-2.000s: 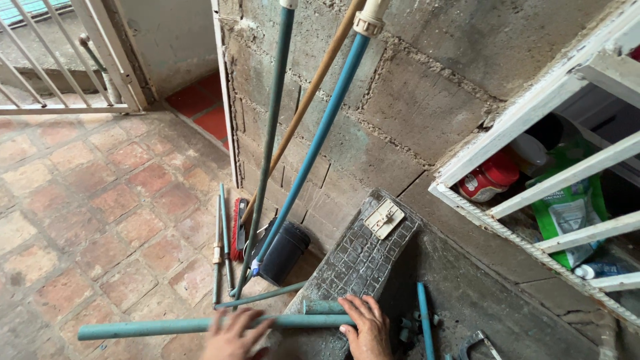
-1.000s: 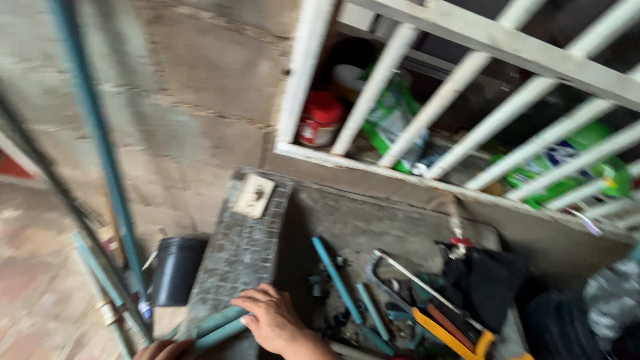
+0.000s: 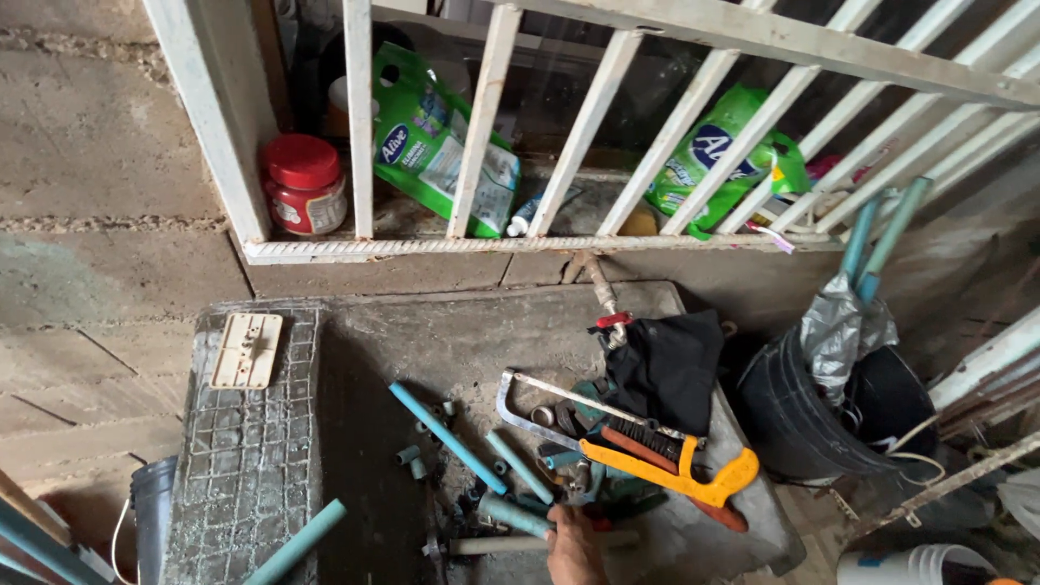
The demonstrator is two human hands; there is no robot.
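Observation:
My right hand reaches into a concrete wash sink, its fingers at the end of a short, thick blue-green pipe piece; whether it grips the piece is unclear. Around it lie thinner blue pipe lengths, small pipe fittings and a grey-brown pipe. A hacksaw with a yellow handle rests over a brush with a wooden back. My left hand is out of view. A blue-green pipe slants over the ribbed washboard at the lower left.
A tap with a red handle and a black cloth are at the sink's back. White window bars stand above. A black bucket holding pipes is at the right, and a cream plate lies on the washboard.
My right hand has left the long pipe it was touching near the washboard and is now among the pieces in the sink. My left hand has gone out of view. The view has swung right.

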